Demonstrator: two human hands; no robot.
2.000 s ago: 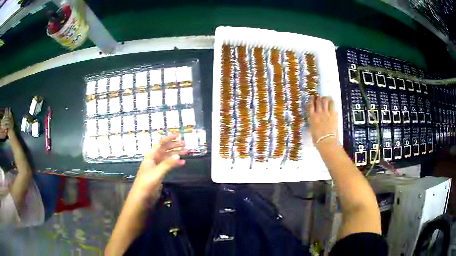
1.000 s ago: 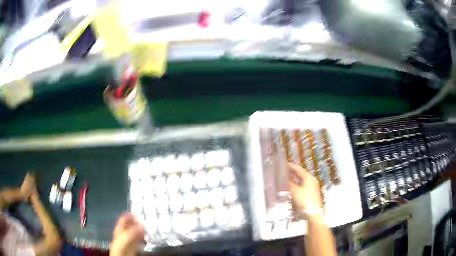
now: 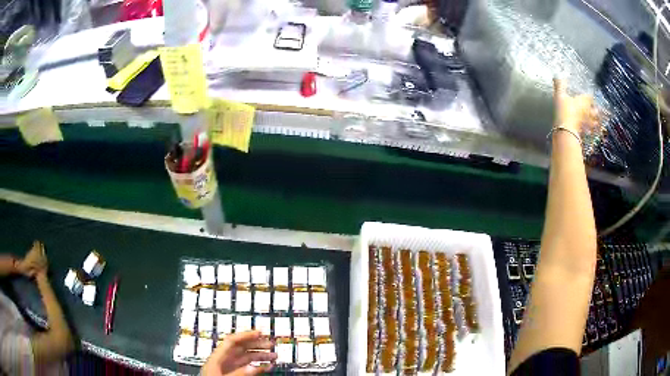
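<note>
My right hand (image 3: 577, 117) is raised to the shelf at the upper right, its fingers on a shiny stack of clear empty blister trays (image 3: 521, 73); its grip is blurred. My left hand (image 3: 241, 354) is over the lower edge of the filled blister tray (image 3: 257, 299), fingers apart, holding nothing visible. The tray's rows of pockets hold white cells with amber strips. The white foam box (image 3: 479, 294) stands to the right of it, with cells upright in brown rows.
Black trays (image 3: 613, 297) lie right of the foam box, partly behind my right arm. Loose cells (image 3: 89, 294) and a red marker pen (image 3: 111, 305) lie at left. A pen cup (image 3: 192, 180) and yellow notes (image 3: 184, 77) are on the shelf post. Another person's hands (image 3: 33, 261) show at far left.
The view has tilted up to show the shelf. My right hand has left the foam box and moved up to the clear trays. My left hand stays by the filled tray.
</note>
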